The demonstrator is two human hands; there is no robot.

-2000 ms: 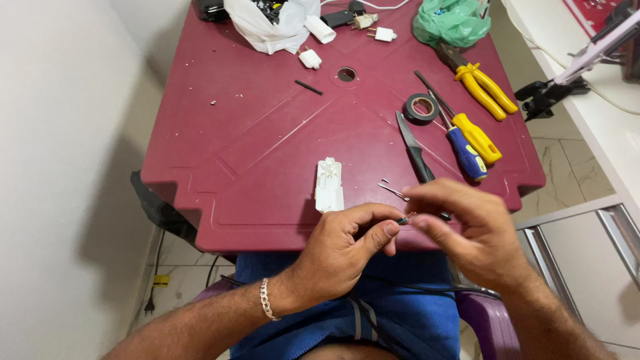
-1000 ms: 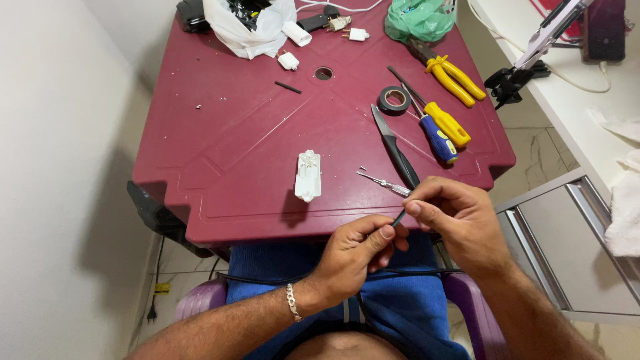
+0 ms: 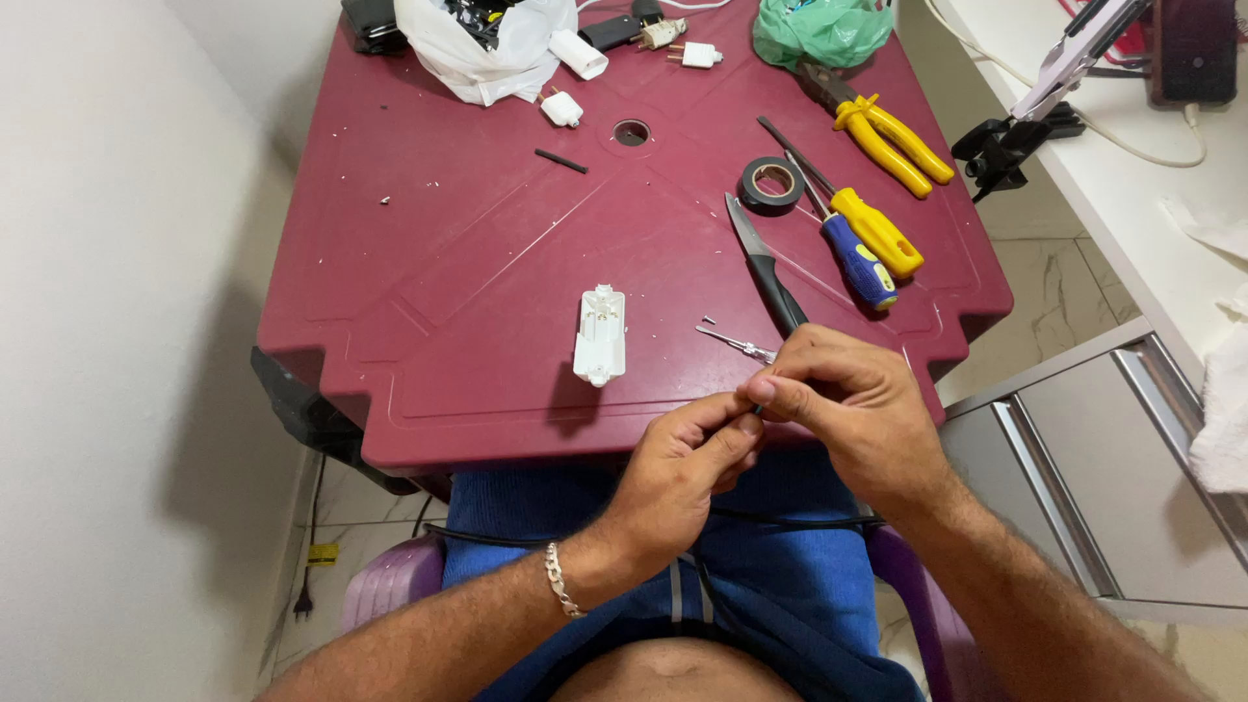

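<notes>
My left hand (image 3: 692, 458), with a chain bracelet at its wrist, pinches the end of a black cable (image 3: 795, 523) near the table's front edge. The fingertips of my right hand (image 3: 848, 409) close on that same end, which they mostly hide. Beyond my right hand lies a small clear-handled screwdriver (image 3: 736, 343), its handle partly covered, with a tiny metal piece (image 3: 709, 320) near it. A black-handled knife (image 3: 775, 288) points away from me. An open white plastic housing half (image 3: 601, 336) with metal contacts lies to the left.
On the maroon plastic table (image 3: 468, 429) are black electrical tape (image 3: 749, 185), a yellow screwdriver (image 3: 877, 232), a blue screwdriver (image 3: 860, 265), yellow-handled pliers (image 3: 892, 141), a short black tube (image 3: 561, 161), white plugs (image 3: 561, 107) and bags (image 3: 487, 58). A white desk (image 3: 1102, 185) stands at right.
My right hand has moved in from the small screwdriver's side to meet the fingertips of my left hand, so less of the dark cable end shows between them than one second ago.
</notes>
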